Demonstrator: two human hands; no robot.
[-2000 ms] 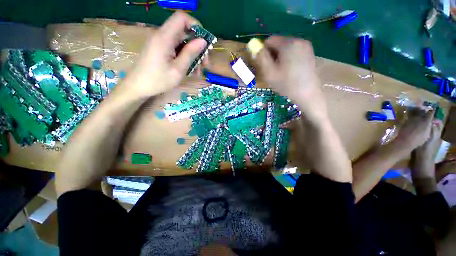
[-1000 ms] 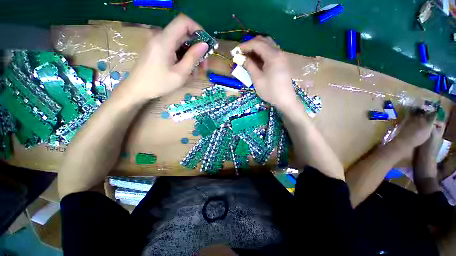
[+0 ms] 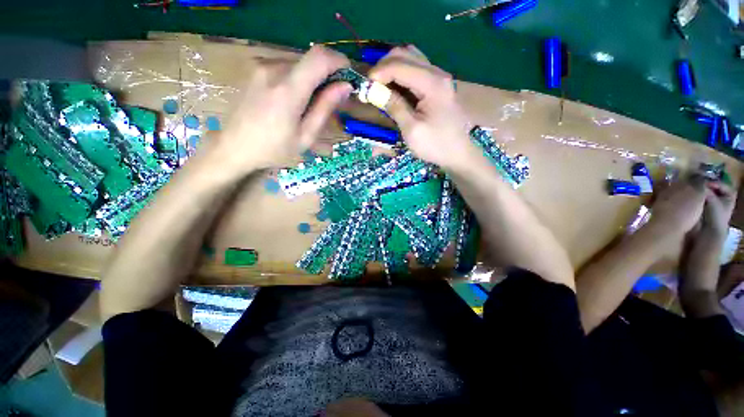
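Observation:
My left hand (image 3: 290, 110) holds a small green circuit board (image 3: 346, 76) between thumb and fingers. My right hand (image 3: 420, 98) is close against it, thumb and fingers pinched together at the board's right end. A pale cream cover or block (image 3: 378, 94) shows at its fingertips; what lies inside the pinch is too small to tell. A blue battery (image 3: 371, 132) lies on the cardboard just below the hands. The labelled battery seen before is hidden or not distinct now.
A pile of green panel strips (image 3: 408, 198) lies mid-cardboard, another pile (image 3: 77, 167) at left. A loose small board (image 3: 241, 257) lies near the front edge. Blue batteries (image 3: 554, 63) lie on the green surface (image 3: 457, 49) beyond. Another person's hands (image 3: 689, 199) work at right.
My right hand has moved left until its fingertips meet the board in my left hand. Batteries on the green surface have shifted left.

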